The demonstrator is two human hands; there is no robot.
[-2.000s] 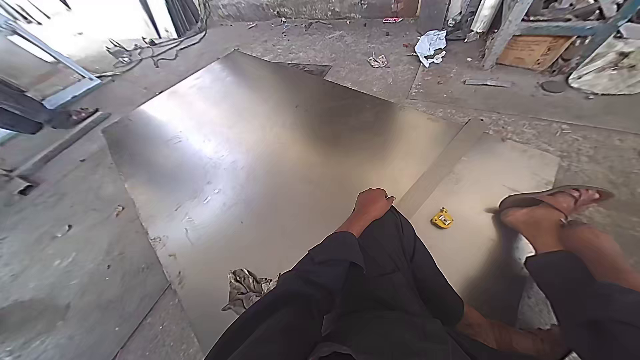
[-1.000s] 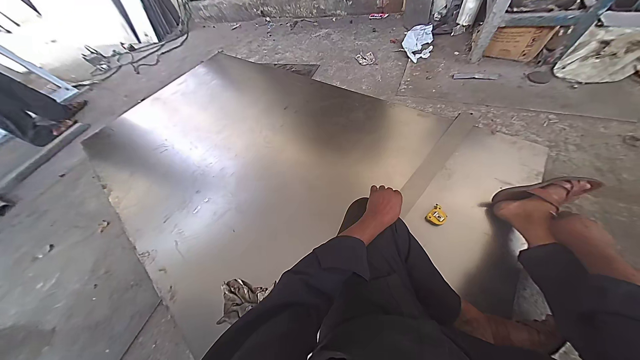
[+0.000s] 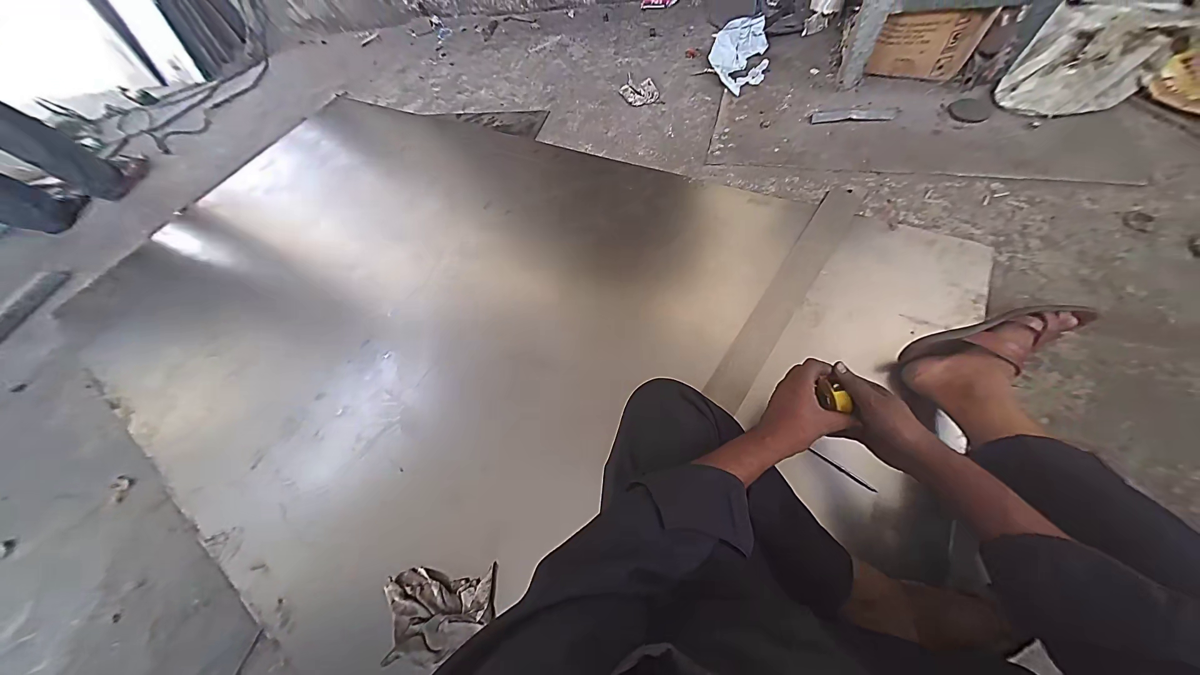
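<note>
Both my hands meet over the right part of a large metal sheet [image 3: 525, 328]. Between them is a yellow tape measure [image 3: 837, 397], partly covered by fingers. My left hand [image 3: 802, 408] is closed around its left side, and my right hand [image 3: 877, 412] grips it from the right with the thumb on top. A long flat metal straightedge [image 3: 783, 291] lies across the sheet, its near end hidden by my knee. Below my hands a thin dark rod-like thing [image 3: 842, 470] shows over the sheet. A crumpled cloth [image 3: 441, 609] rests on the sheet's near edge.
My sandalled foot [image 3: 994, 356] is at the sheet's right edge. Another person's legs [image 3: 56, 169] stand at the upper left near cables [image 3: 187, 117]. Beyond the sheet are a white plastic bag [image 3: 739, 52], a flat metal strip [image 3: 853, 116], a cardboard box [image 3: 928, 42] and a pale sack [image 3: 1078, 61].
The yellow tape measure lay on the sheet right of the straightedge; now it is in my hands. My left hand has left my knee, and my right hand has come into view.
</note>
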